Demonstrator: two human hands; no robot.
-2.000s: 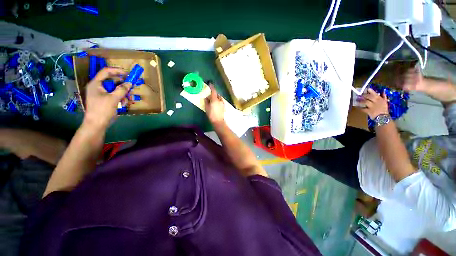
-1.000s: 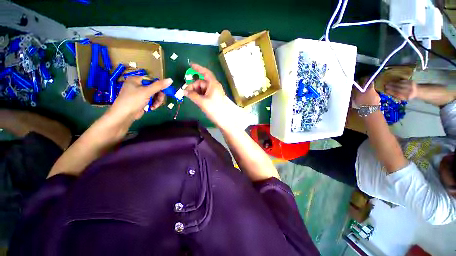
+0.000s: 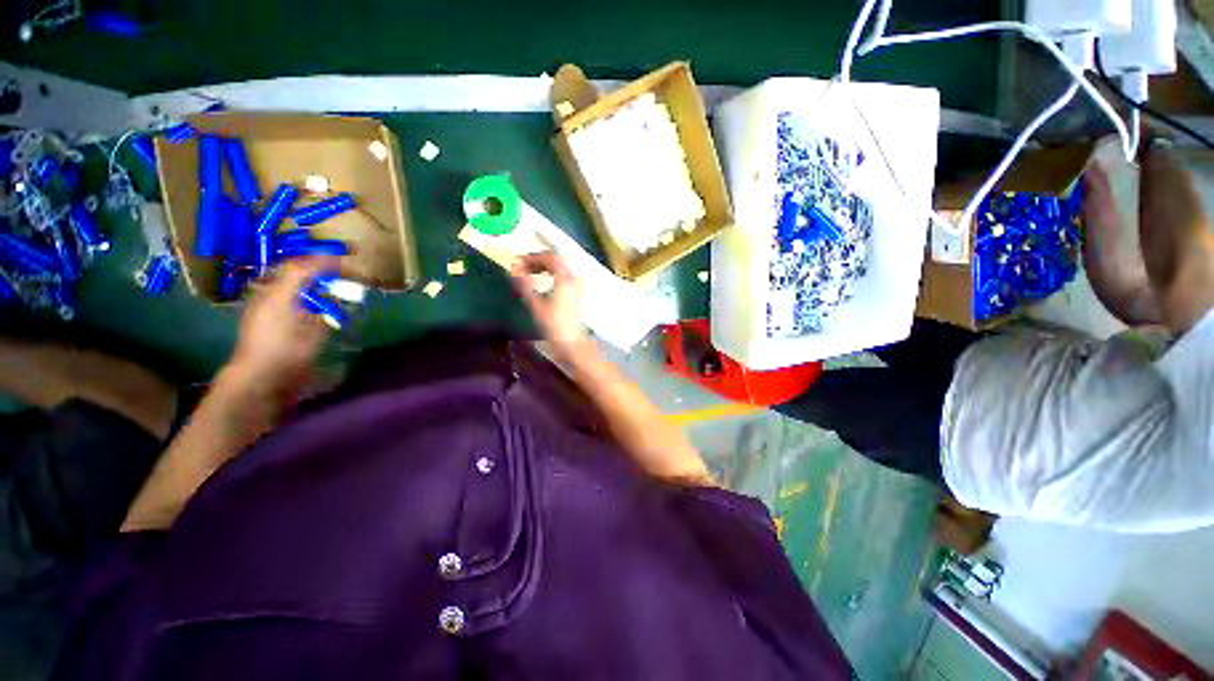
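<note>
My left hand (image 3: 282, 319) is slightly blurred at the front edge of the blue-part box (image 3: 409, 253) and grips a blue cylinder (image 3: 321, 306) with a pale patch at its end. My right hand (image 3: 554, 301) is over the long pale backing strip (image 3: 579, 269), with a small cream pad (image 3: 542, 282) at its fingertips. The green tape roll (image 3: 493, 205) lies at the strip's far left end. Several blue cylinders lie in the blue-part box.
The pad box (image 3: 719, 180) and white foam bin (image 3: 916, 200) stand right of the strip. Joined blue units (image 3: 47, 253) are heaped far left. A coworker's arm and carton (image 3: 948, 286) are at right. White cables (image 3: 1052, 113) hang over the bin. Loose pads dot the belt.
My hands were together between box and roll; they have moved apart, left hand back to the box's front edge, right hand down over the strip. The green roll is uncovered.
</note>
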